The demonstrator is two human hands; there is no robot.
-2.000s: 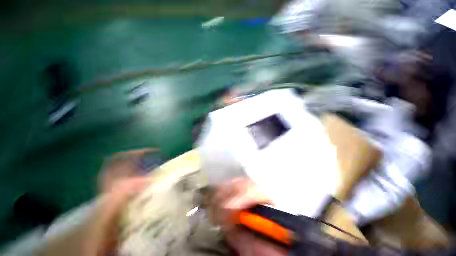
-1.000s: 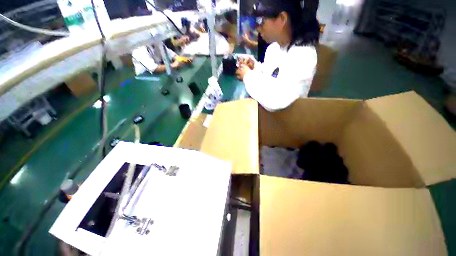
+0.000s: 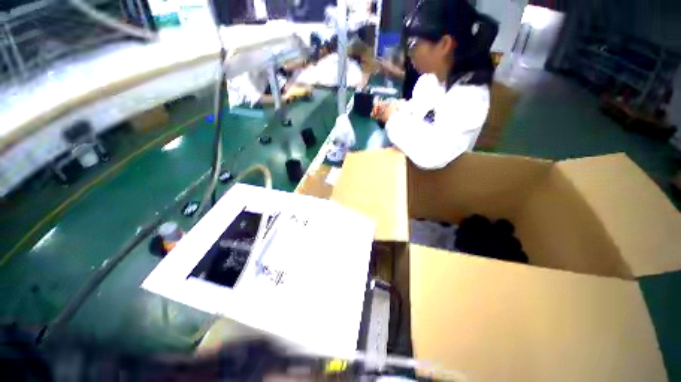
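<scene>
Neither of my hands can be made out. A blurred dark shape [image 3: 224, 359] with a small yellow spot runs along the bottom edge; I cannot tell what it is. The white metal box [image 3: 321, 276] is nearest in front, with a dark rectangular window [image 3: 228, 250] and silver latch parts beside it. A large open cardboard carton [image 3: 523, 317] stands to its right, with black parts [image 3: 489, 237] inside.
The green conveyor belt [image 3: 250, 160] runs behind the box, with black housings [image 3: 294, 169] and flat discs [image 3: 191, 209] on it. An orange-ringed filter-regulator [image 3: 169, 234] is left of the box. A coworker [image 3: 440, 123] stands behind the carton.
From the blurred view of my hands and the orange-black tool, the view has swung to the box and carton. Over the last second, the box has shifted right in view and the dark blur has appeared below.
</scene>
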